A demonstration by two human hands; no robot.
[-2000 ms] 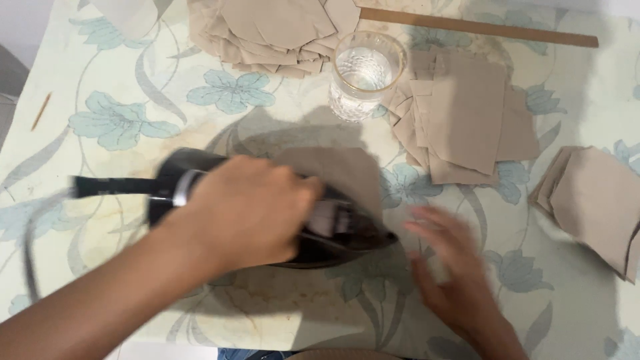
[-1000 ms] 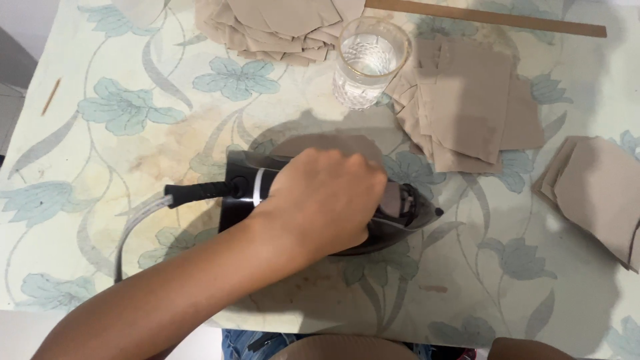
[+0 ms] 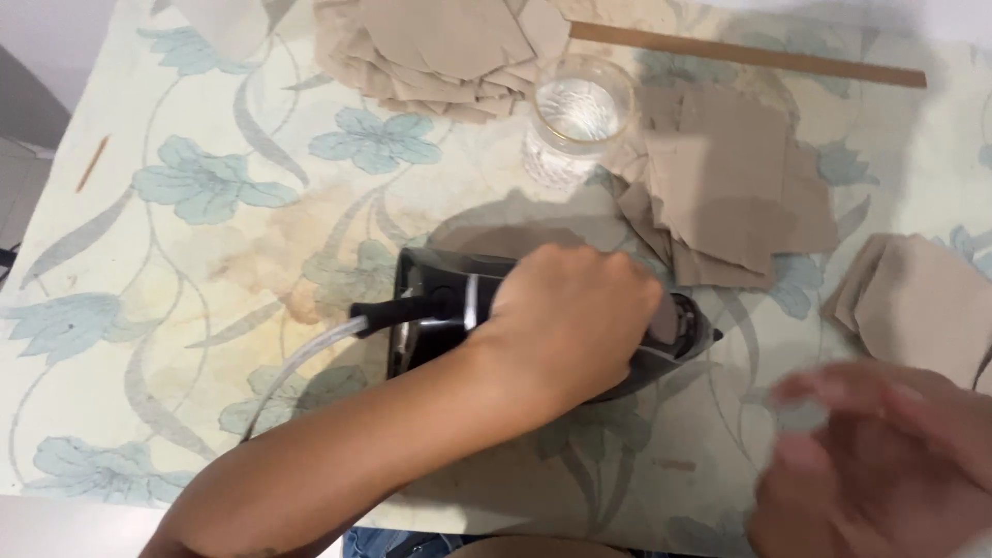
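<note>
My left hand (image 3: 570,325) is wrapped around the handle of a black electric iron (image 3: 434,341), whose tip points right. Under and behind the iron a beige fabric piece (image 3: 504,232) partly shows; the rest of it is hidden. At the lower right is my right hand (image 3: 876,457), blurred, fingers apart and holding nothing. Nearest to it lies a small stack of beige fabric pieces (image 3: 922,302). Another stack of cut fabric (image 3: 721,186) lies beyond the iron's tip, beside a clear glass of water (image 3: 577,116). A larger fabric pile (image 3: 449,46) is at the top.
A flower-patterned cloth (image 3: 194,279) with brownish stains covers the table. A flat brown strip (image 3: 744,53) lies along the far side. The iron's cord (image 3: 291,368) trails off to the lower left. A thin brown sliver (image 3: 93,163) lies near the left edge.
The iron, in my left hand, is farther right on the cloth than two seconds ago. My right hand, largely out of view one second ago, is back at the lower right.
</note>
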